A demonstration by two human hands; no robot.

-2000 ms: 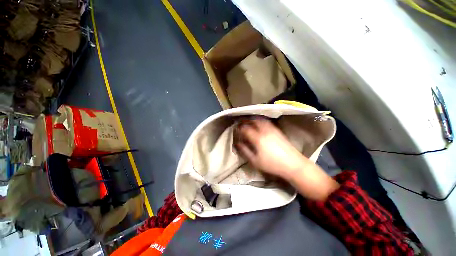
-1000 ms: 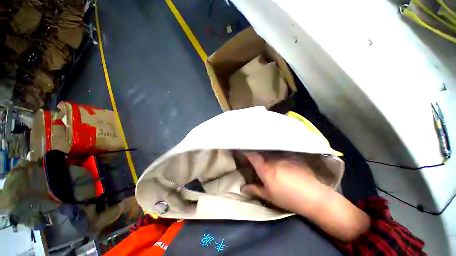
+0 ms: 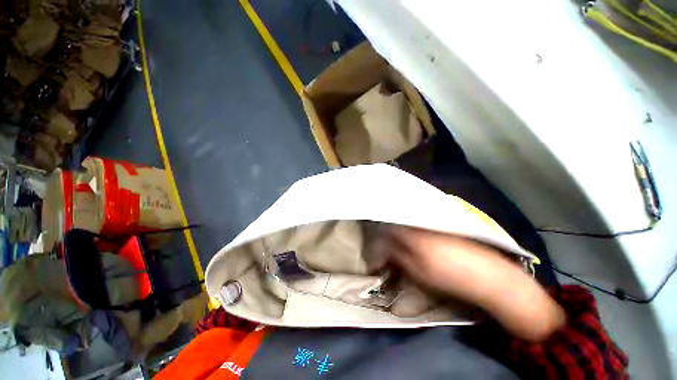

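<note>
The cream bag (image 3: 356, 194) lies on my aproned lap with its mouth towards me. My right hand (image 3: 445, 271) reaches inside from the right; it is blurred and its fingers are hidden in the shadow of the bag. The beige lining (image 3: 326, 243) shows a small dark patch (image 3: 291, 266) and small dark printed marks (image 3: 377, 292). A silver ring (image 3: 231, 292) sits at the left end of the mouth. My left hand is hidden; only its checked sleeve (image 3: 226, 320) shows below the bag's left end.
The white worktable (image 3: 512, 96) on the right bears thread snips (image 3: 645, 182) with a dark cord, and pieces with yellow strips (image 3: 642, 26). An open carton (image 3: 319, 119) holding beige pieces stands beyond the bag. Red-taped cartons (image 3: 145, 197) stand at left.
The bag's far side has come up and its mouth has flattened and widened. My right forearm has moved right and down. In the last second, the printed marks have come into view.
</note>
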